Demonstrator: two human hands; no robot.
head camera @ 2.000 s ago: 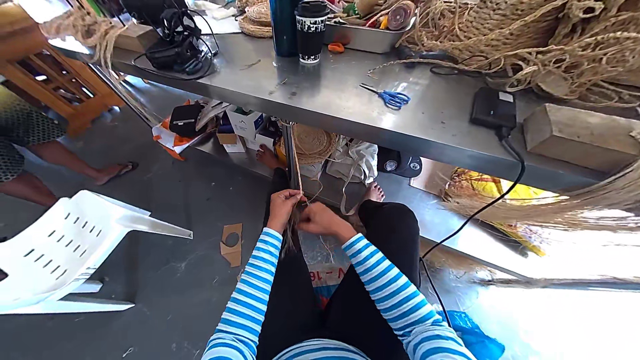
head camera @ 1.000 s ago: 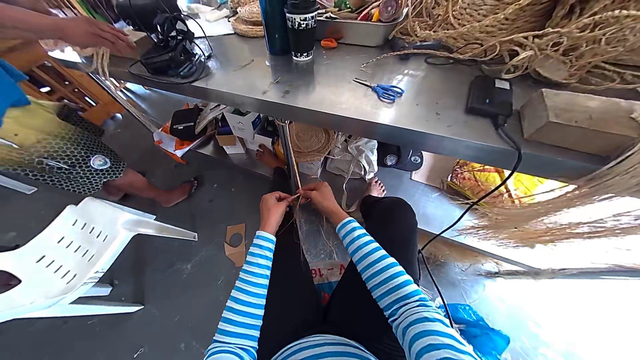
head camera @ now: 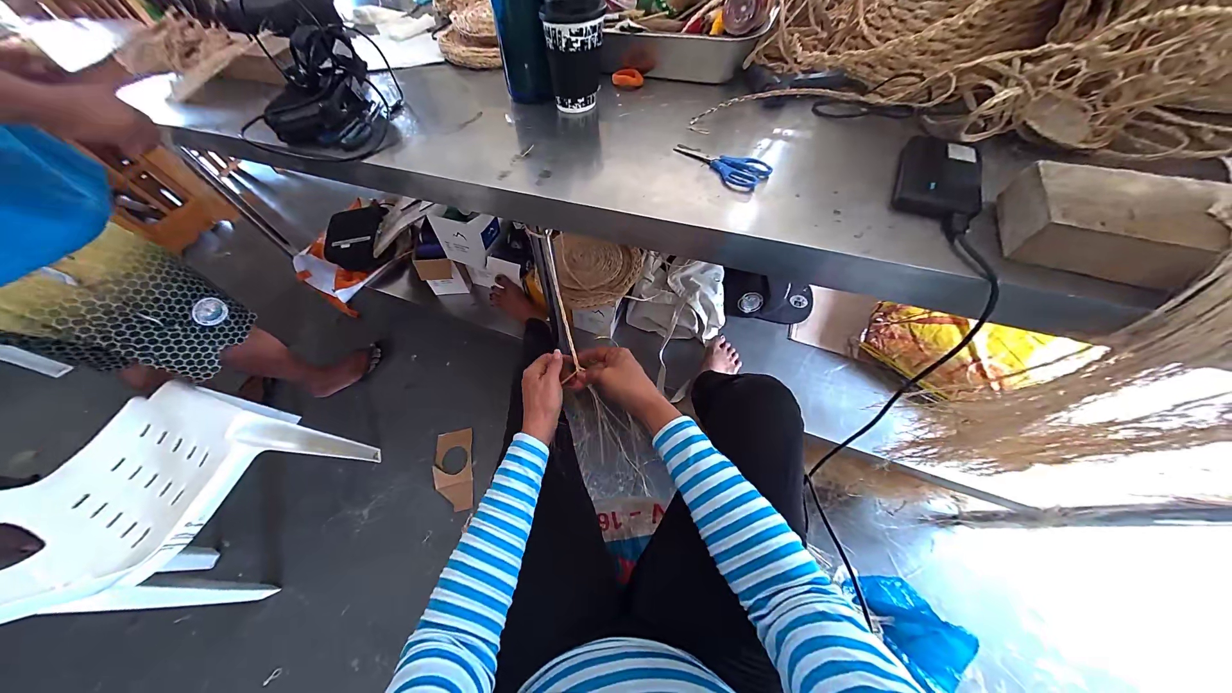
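Observation:
My left hand [head camera: 543,393] and my right hand [head camera: 616,377] meet between my knees, both pinching strands at the lower end of a thin fibre braid [head camera: 565,313]. The braid runs taut up beside a metal table leg [head camera: 549,274] to the bench's front edge. Loose pale fibres [head camera: 621,433] hang below my right hand over a plastic sack. On the metal bench [head camera: 635,183] above lie blue-handled scissors [head camera: 739,171], with a large heap of braided rope [head camera: 924,58] behind them to the right.
A wooden block [head camera: 1107,226] and a black power bank [head camera: 938,178] with a hanging cable stand at the right. A patterned cup [head camera: 575,58] is near the back. At the left are a white plastic chair [head camera: 144,472] and another person's legs [head camera: 308,371]. Loose fibre [head camera: 1078,404] hangs at right.
My hands, apart on the strands one second ago, are now closer together. The other person at the left has come further into view, with hands near fibre on the bench.

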